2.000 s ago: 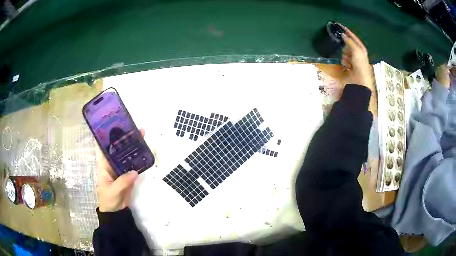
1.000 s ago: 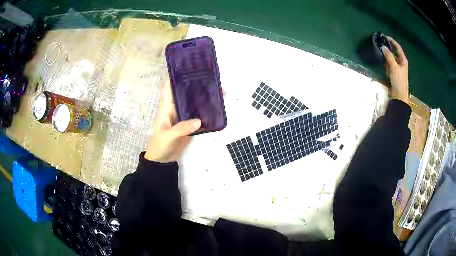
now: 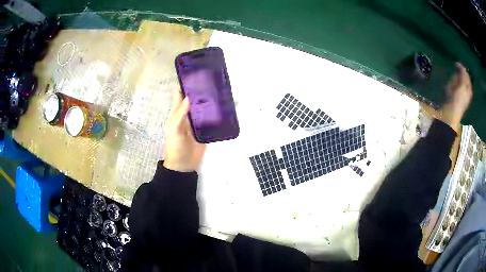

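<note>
My left hand [image 3: 181, 138] holds a smartphone [image 3: 209, 95] with a purple lit screen, upright above the left edge of the white work sheet [image 3: 298, 228]. My right hand [image 3: 459, 94] is at the upper right by the edge of the green belt, blurred, and I see nothing held in it. A black cylindrical unit [image 3: 423, 65] is on the belt just left of that hand, apart from it. Black pad sheets [image 3: 320, 154] lie in several pieces on the white sheet, with small loose pads at their right end.
Two cans [image 3: 85, 123] lie on the wooden bench [image 3: 69, 154] at left. Dark units [image 3: 16, 90] are at the far left. A blue stool [image 3: 36, 196] and dark stock [image 3: 96, 223] are below. A strip of round parts [image 3: 459, 186] and a neighbour's grey sleeve [image 3: 469, 239] are at right.
My right hand has come away from the black unit and moved right; the unit stays on the belt. My left thumb has shifted from the screen's lower part to the phone's left edge.
</note>
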